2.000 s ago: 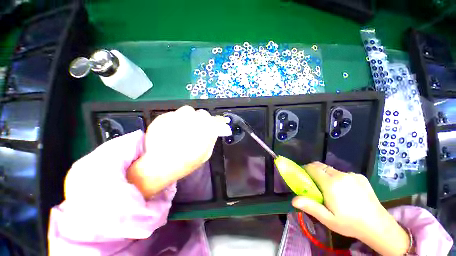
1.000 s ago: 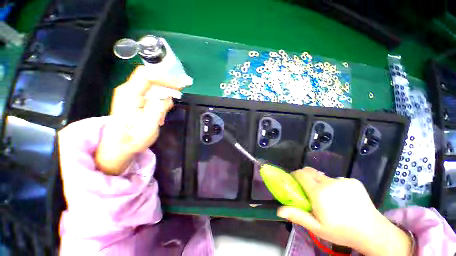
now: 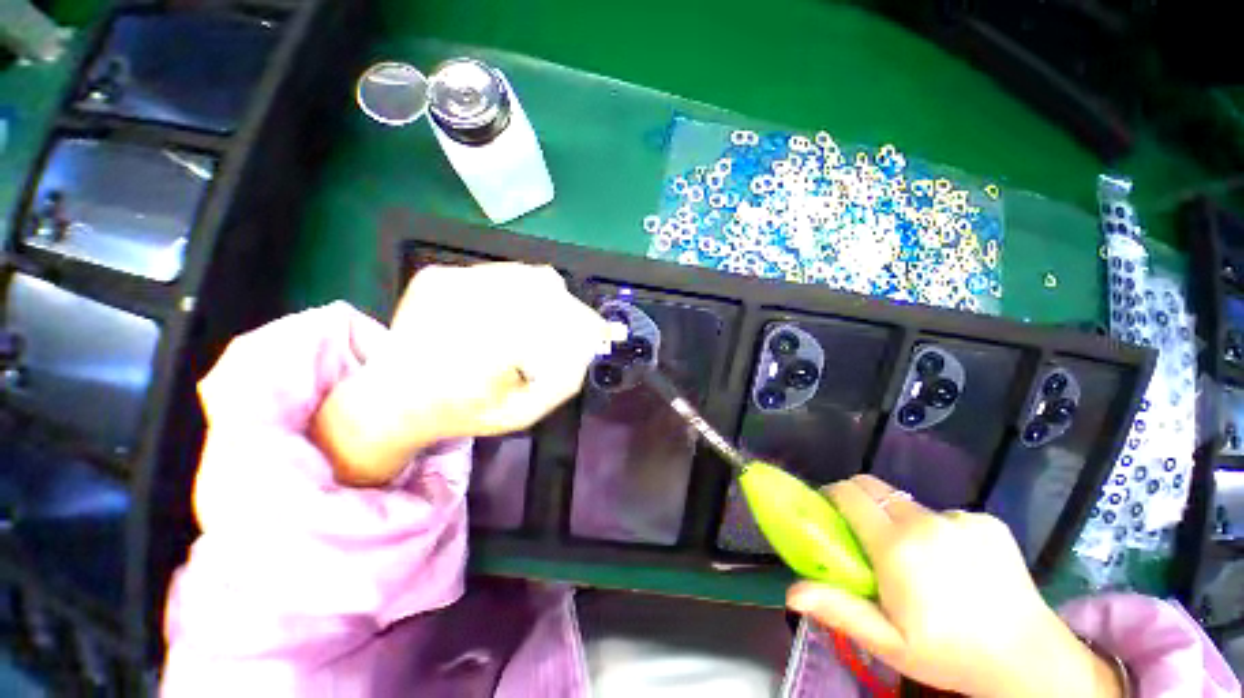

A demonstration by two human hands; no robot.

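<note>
A black foam tray [image 3: 941, 327] holds dark glossy phone backs. My right hand [image 3: 941, 573] grips a lime-green handled tool [image 3: 805, 529] with a thin metal shaft; its tip is just below the camera area [image 3: 628, 352] of the phone back [image 3: 634, 477] in the second slot. My left hand [image 3: 478, 357] is closed over the tray's left end, with a small whitish tip showing at its fingertips, at that camera area. What it belongs to is hidden in the hand. The first slot is mostly covered by my left hand.
A white bottle [image 3: 502, 167] with a silver top and open round lid stands behind the tray. A loose pile of small rings [image 3: 832, 225] lies on a sheet. Strips with dark circles [image 3: 1143, 423] lie at the right. More trays stand left [image 3: 253, 177] and far right. A red cord [image 3: 862, 665] hangs below.
My left hand has moved from beside the bottle back down to the second slot's camera area. The view has shifted. My right hand still holds the green tool over the tray.
</note>
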